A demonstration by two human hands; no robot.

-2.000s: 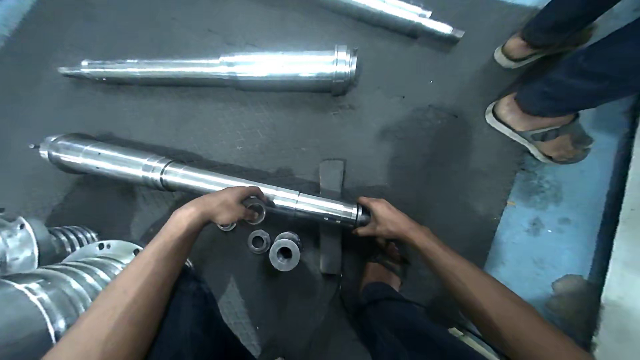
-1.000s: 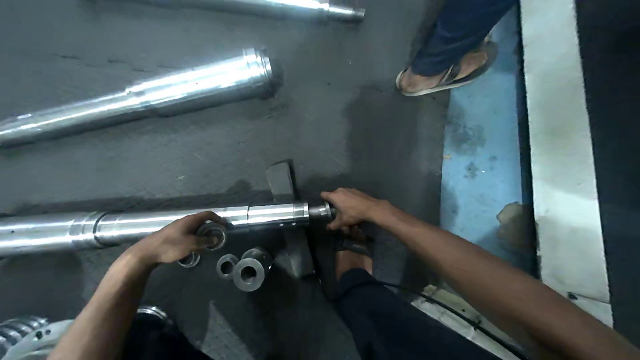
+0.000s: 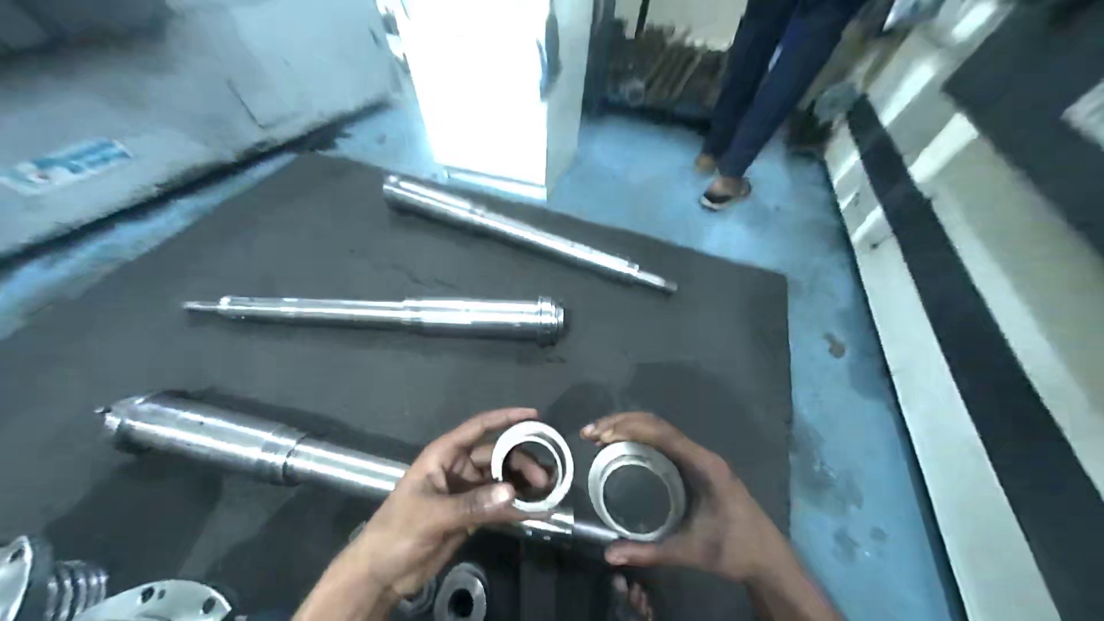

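My left hand [image 3: 457, 492] grips a metal ring [image 3: 565, 466] by its rim. Close on its right, a wider metal ring [image 3: 677, 496] is held between the thumb and fingers of my right hand [image 3: 690, 492]. Both rings face me, a small gap apart, above the end of a stepped steel shaft [image 3: 345, 466] that lies on the dark mat. My hands and the rings cover part of that shaft. Below my left hand stands a thick metal collar [image 3: 479, 582], with another round part partly hidden beside it.
Two more stepped steel shafts [image 3: 474, 317], [image 3: 526, 235] lie farther off on the dark mat [image 3: 707, 345]. Flanged metal parts [image 3: 155, 599] are at the lower left. A person [image 3: 776, 86] stands on the blue floor beyond the mat, beside a long pale machine base [image 3: 914, 379].
My right hand has left the shaft's end and now holds the wider ring. My left hand has lifted a ring from beside the shaft. The view has tilted up.
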